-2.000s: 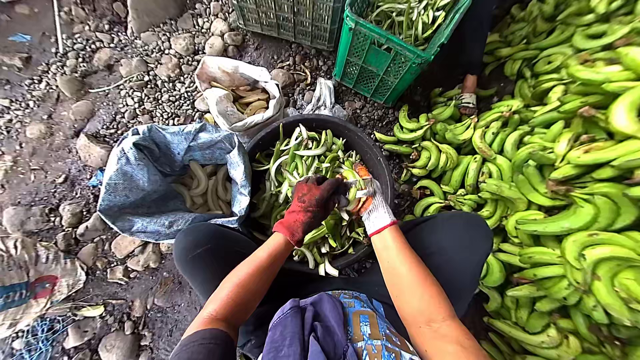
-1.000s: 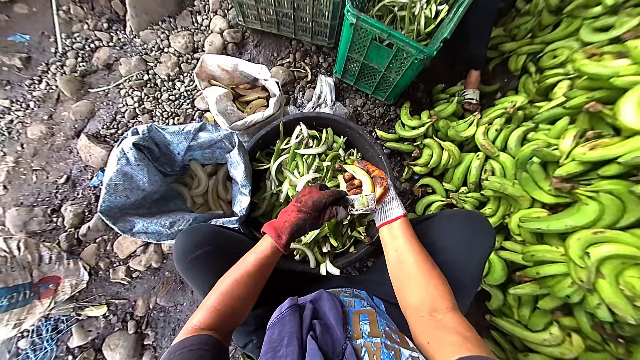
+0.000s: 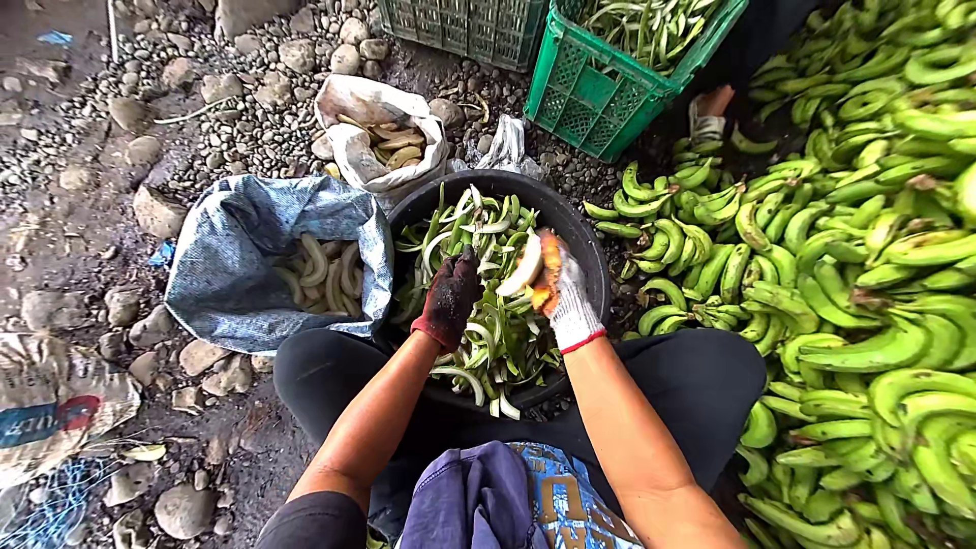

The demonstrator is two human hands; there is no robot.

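Observation:
My left hand (image 3: 451, 299), in a dark red work glove, is over the peels on the left side of the black plastic tub (image 3: 592, 252); whether it grips anything is hidden. My right hand (image 3: 563, 286), in a white knit glove with an orange stained palm, holds a peeled banana (image 3: 523, 267) above the tub's right side. Green banana peels (image 3: 499, 335) fill much of the tub. To its left, a blue woven sack (image 3: 221, 267) stands open with peeled bananas (image 3: 333, 278) inside. Beyond that is a white sack (image 3: 354, 156) holding brownish, peeled-looking pieces (image 3: 398, 145).
A heap of green bananas (image 3: 862, 305) spreads along the right. At the top, a green plastic crate (image 3: 602, 99) holds peels beside a darker crate (image 3: 473, 30). Another person's foot (image 3: 709, 114) is near the heap. Stones and a printed sack (image 3: 61, 404) lie at left.
My hands were close together over the tub a second ago; now they are apart, the left one farther left. The pale banana in my right hand shows more plainly.

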